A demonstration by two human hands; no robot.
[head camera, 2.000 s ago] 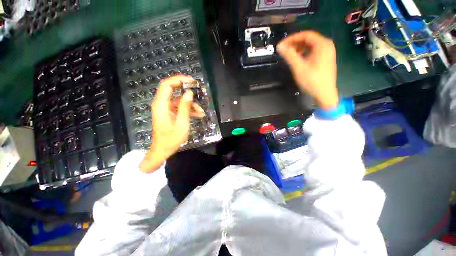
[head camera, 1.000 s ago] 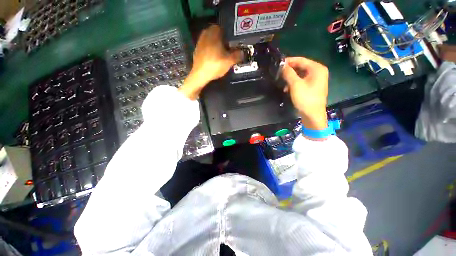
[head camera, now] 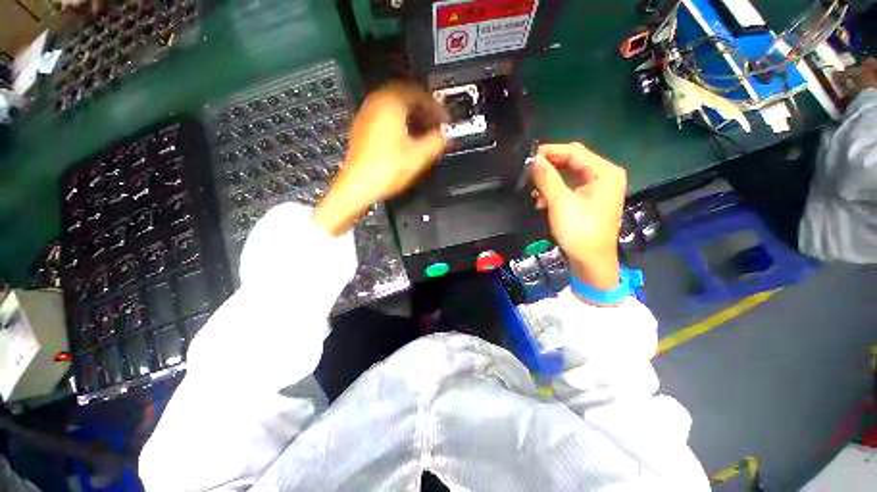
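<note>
The black press fixture [head camera: 462, 207] stands in front of me, with a silvery-white nest [head camera: 465, 126] under its head. My left hand [head camera: 392, 139] is blurred at the left side of the nest, fingers bent together; whether it holds anything is hidden. My right hand [head camera: 579, 192] is right of the nest, above the base's right side, with thumb and forefinger pinched on a tiny shiny part [head camera: 532, 161] too small to name. A blue wrist strap [head camera: 608, 286] is on my right wrist.
A clear blister tray [head camera: 279, 144] and a black blister tray [head camera: 135, 252] lie left of the press. Green buttons [head camera: 437, 270] and a red button [head camera: 489, 260] line its front edge. A black pocket strip tray [head camera: 540, 268] is beside them. Another person's sleeve [head camera: 839, 197] is at far right.
My left hand went from over the clear tray to the nest, then drew back slightly to its left. My right hand has moved a little down, away from the press head.
</note>
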